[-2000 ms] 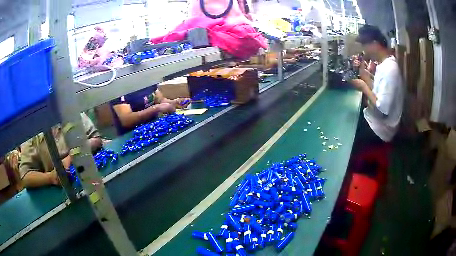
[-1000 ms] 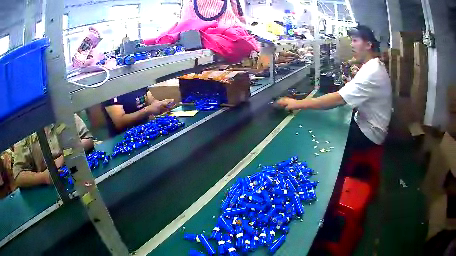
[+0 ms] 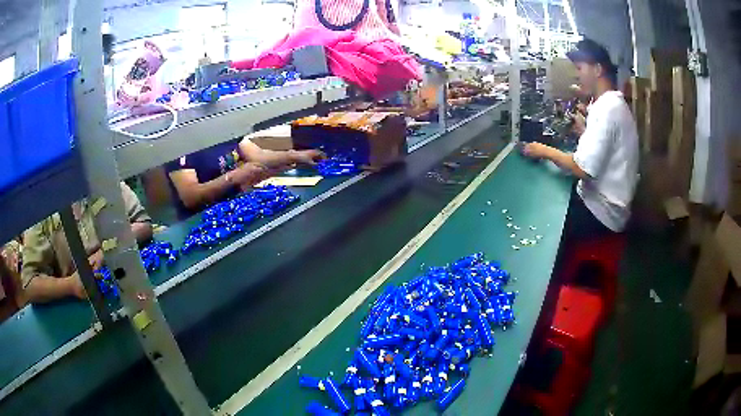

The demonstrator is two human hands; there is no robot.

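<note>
A loose heap of bright blue cells (image 3: 431,325) with pale ends lies on the green bench surface (image 3: 455,240) nearest in front of me. A few cells lie apart at its lower left edge. Small whitish pieces (image 3: 524,242) are scattered on the bench beyond the heap. Neither my left hand nor my right hand is in the picture.
The dark green conveyor (image 3: 325,252) runs alongside the bench, with blurred items at its far part. Across it, two people handle blue cells beside a brown carton (image 3: 349,138). A person in white stands far right. Red stools (image 3: 575,313), a post (image 3: 130,244) and a blue bin (image 3: 36,122) show.
The person in white has drawn an arm back from the conveyor to the bench. The person across in dark clothing now reaches toward the cells by the carton. My view has turned slightly right since the first frame.
</note>
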